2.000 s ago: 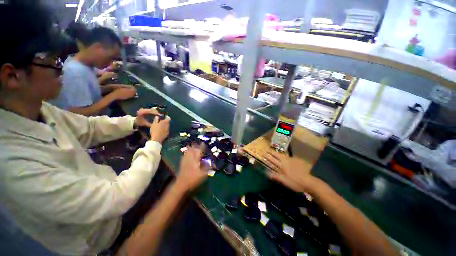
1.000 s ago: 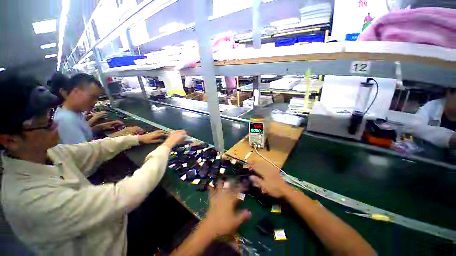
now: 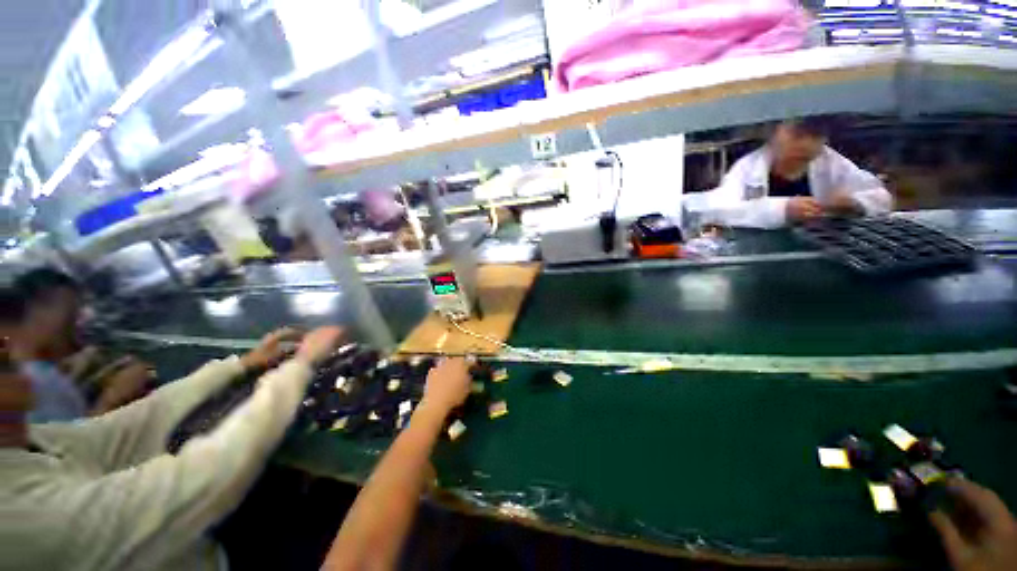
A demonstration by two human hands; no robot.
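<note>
A dense pile of small black electronic units with white tabs point(image 3: 385, 393) lies on the green work surface point(image 3: 669, 429) at the left centre. My left hand point(image 3: 448, 383) is at the right edge of this pile, its fingers over dark units; whether it grips one is unclear. A smaller loose cluster of units point(image 3: 883, 499) lies at the right. My right hand point(image 3: 981, 522) is at the right edge of the picture, partly cut off, touching or just beside this cluster; its grip is unclear.
A DC bench power supply point(image 3: 448, 292) stands on a wooden board point(image 3: 507, 307) behind the pile. A white dividing strip point(image 3: 725, 363) runs along the surface. A coworker's sleeve point(image 3: 212, 429) reaches in from the left. A black compartment tray point(image 3: 887, 243) lies before a person opposite. Plastic film lies at the near edge.
The view has turned right. My right hand has moved away from my left, far to the right beside a separate cluster. My left hand stays by the main pile.
</note>
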